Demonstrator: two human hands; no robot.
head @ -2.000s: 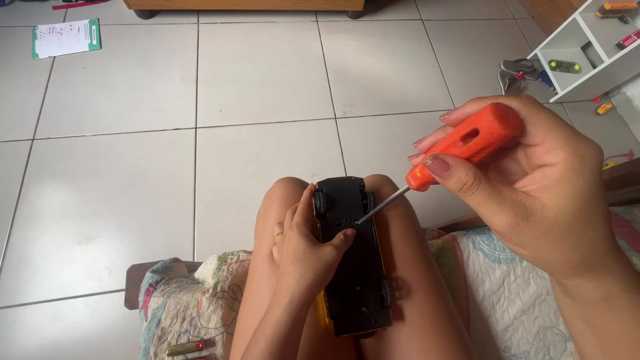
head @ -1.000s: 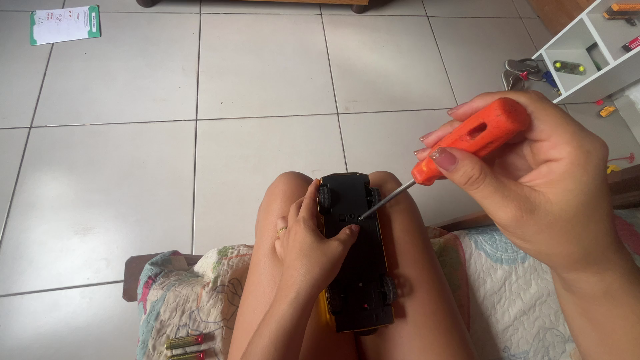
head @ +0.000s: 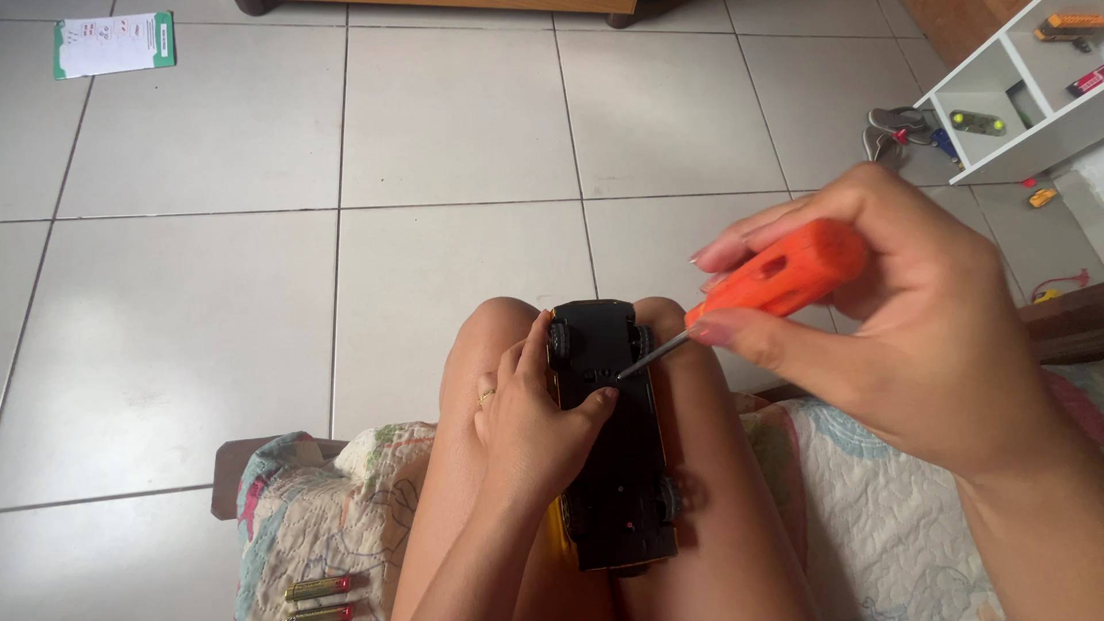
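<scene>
A toy car (head: 617, 448) lies upside down across my thighs, its black underside and wheels facing up and a yellow body edge showing at the side. My left hand (head: 539, 414) holds it along the left edge, with the thumb on the underside. An orange-handled screwdriver (head: 776, 267) is in my right hand (head: 897, 345), slanting down to the left. Its tip meets the underside near a small hole, just above my left thumb. Whether a screw sits there cannot be told.
Two batteries (head: 317, 588) lie on the quilt (head: 345, 509) at my left. A printed card (head: 114, 45) lies on the tiled floor. At the upper right stand a white shelf (head: 992, 164) holding toys and a pair of shoes (head: 893, 129). Small toy pieces (head: 1042, 197) lie nearby.
The fingers of my right hand have shifted around the screwdriver handle. My left hand stays on the toy car. The second battery has come into sight as the view shifted slightly.
</scene>
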